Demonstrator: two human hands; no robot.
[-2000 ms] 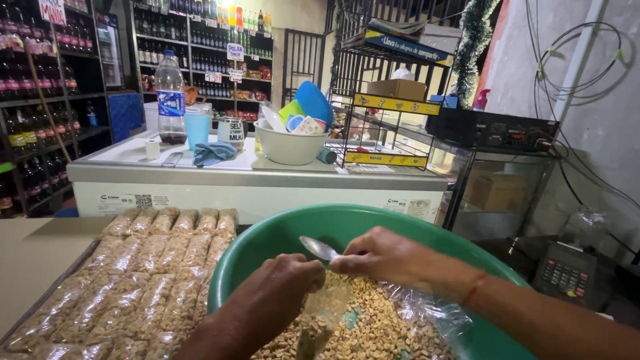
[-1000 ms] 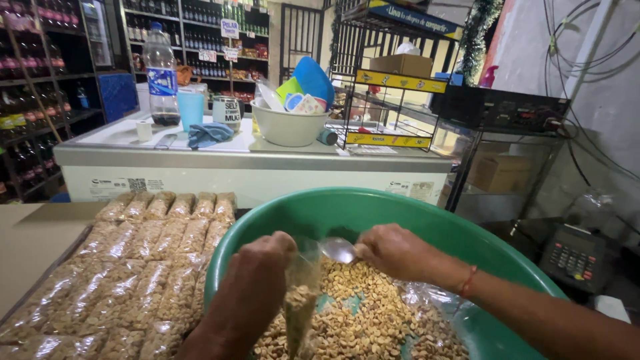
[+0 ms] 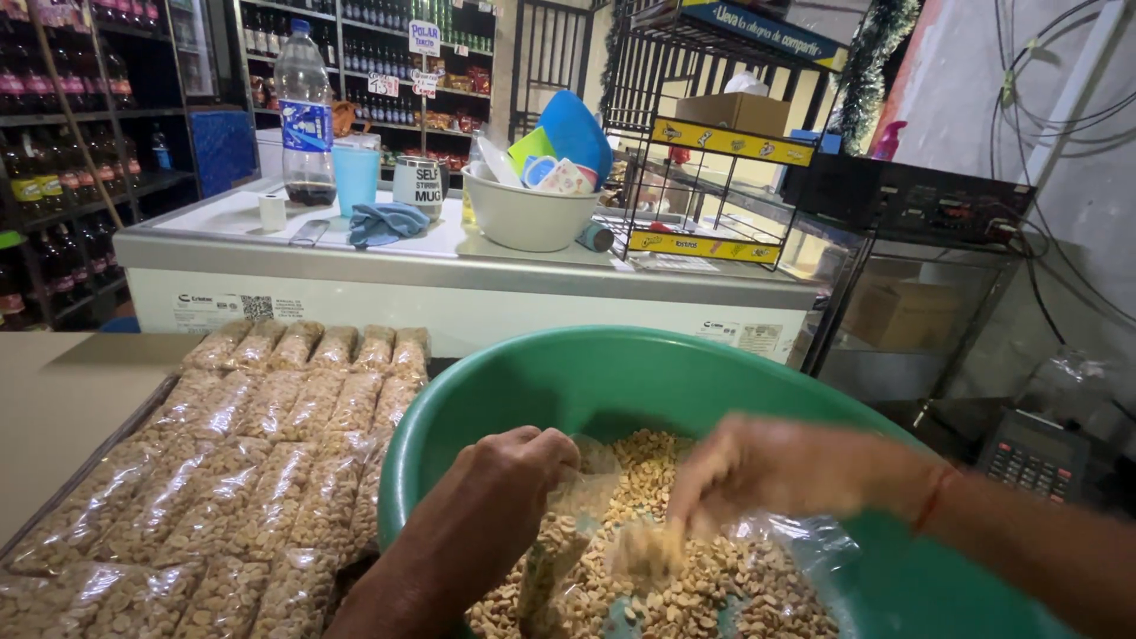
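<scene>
A large green plastic basin [image 3: 497, 382] holds loose shelled peanuts [image 3: 701, 577]. Over its left part, my left hand [image 3: 515, 470] grips the top of a clear plastic bag [image 3: 555, 550] partly filled with peanuts. My right hand [image 3: 737, 470], blurred, reaches down to the peanuts right of the bag, with the blurred spoon at its fingertips, among the nuts. More clear plastic [image 3: 808, 541] lies on the nuts below my right wrist. Left of the basin, filled peanut bags [image 3: 240, 479] lie side by side in rows.
Behind the basin stands a white chest freezer [image 3: 479, 311] bearing a bowl of plastic ware [image 3: 530, 213], a blue cloth [image 3: 388, 224], a mug [image 3: 420, 186], a blue cup [image 3: 357, 177] and a bottle [image 3: 304, 124]. A wire rack [image 3: 710, 244] is behind right; a card terminal [image 3: 1034, 457] sits at right.
My right hand and the spoon have moved from beside the bag's mouth down into the peanuts. My left hand still holds the bag.
</scene>
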